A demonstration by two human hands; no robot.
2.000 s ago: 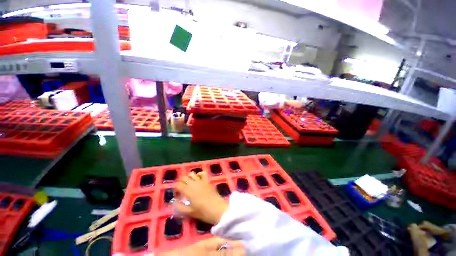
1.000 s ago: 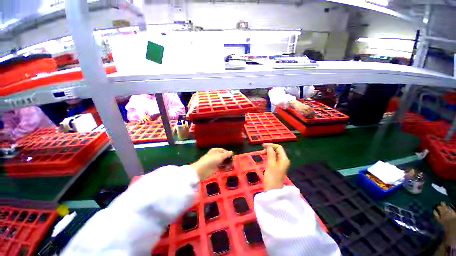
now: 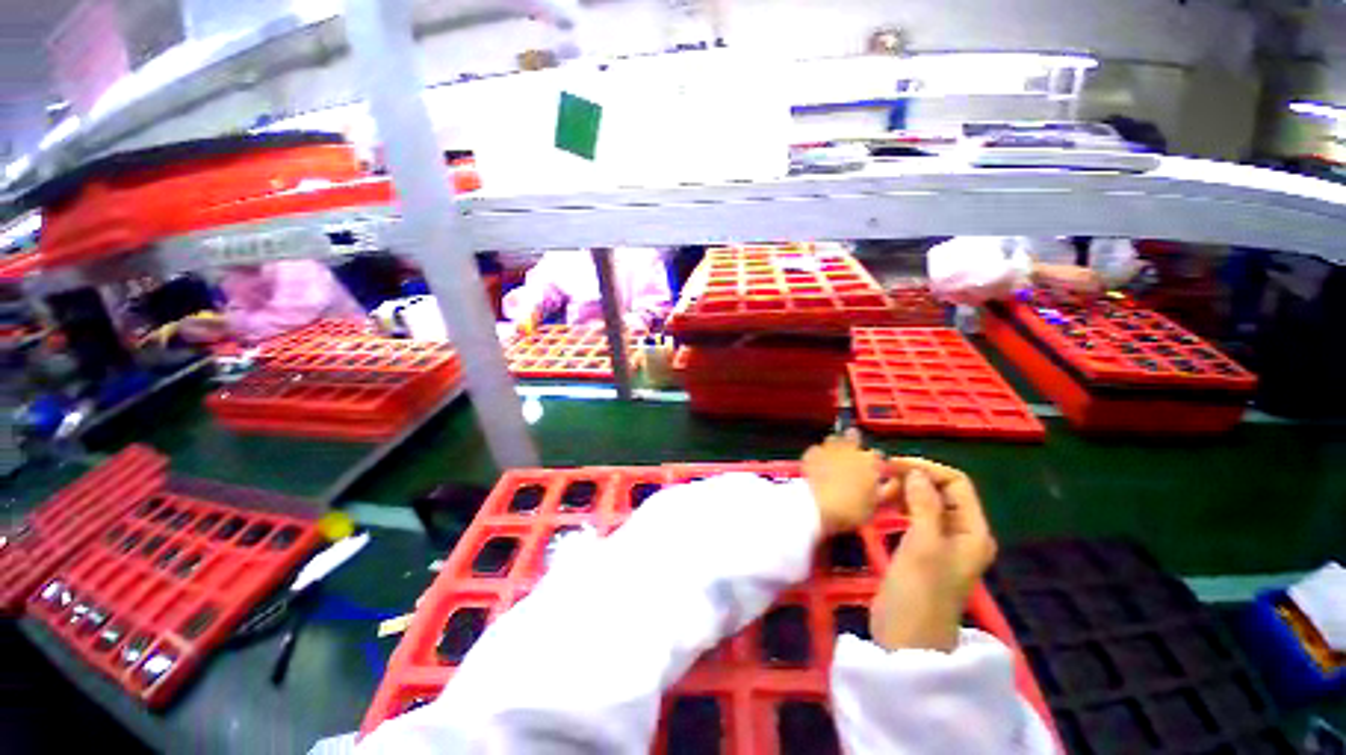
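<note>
A red foam tray with a grid of square pockets lies in front of me, most visible pockets holding glossy black watch units such as one near the middle. My left hand is above the tray's far right part, back towards me, fingers bent. My right hand is just to its right, fingers raised and curled towards it. The fingertips meet or nearly meet. A tiny dark bit shows above my left hand; what either hand holds is hidden or too blurred to tell. My left sleeve covers the tray's middle.
A black foam tray lies right of the red tray, with a blue bin beyond. Smaller-looking red trays and a white-handled tool are at left. A shelf post and stacked red trays stand ahead. People in smocks sit beyond.
The view has turned left, so the scene sits further right. My left hand, earlier apart with a dark watch unit, is now close beside my right hand. My right fingers have curled inward.
</note>
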